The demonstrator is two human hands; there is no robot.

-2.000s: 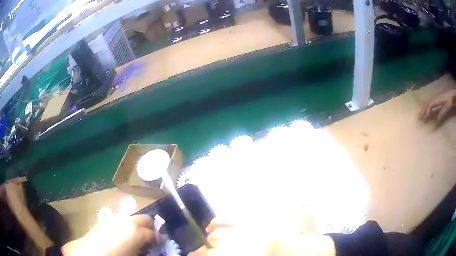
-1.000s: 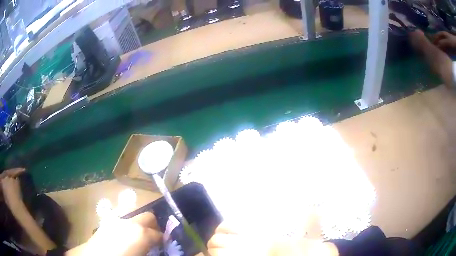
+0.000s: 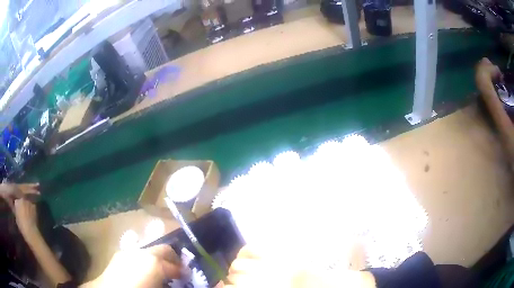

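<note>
My right hand (image 3: 270, 273), overexposed, holds the grease brush (image 3: 195, 242) like a pen. The brush's pale tip points up and left, near the lower side of the small cardboard box (image 3: 147, 194). The round white grease tub (image 3: 185, 184) sits in the box. My left hand (image 3: 135, 265) is at the left end of the black housing (image 3: 217, 230), fingers bent; whether it grips the housing or a small part is unclear. A small white gear (image 3: 197, 278) shows beside its fingers. The glaring white gear pile (image 3: 327, 202) covers the bench right of the housing.
Two small white gears (image 3: 153, 229) lie left of the housing. The green conveyor belt (image 3: 253, 126) runs behind the box. A pale metal post (image 3: 424, 67) stands at the belt's near edge. Other people's hands show at the far left (image 3: 25, 208) and right (image 3: 488, 76).
The brush tip has moved slightly left and down from the tub toward the box's lower side. My hands stay at the housing. The other person's hand at right has moved up to the belt.
</note>
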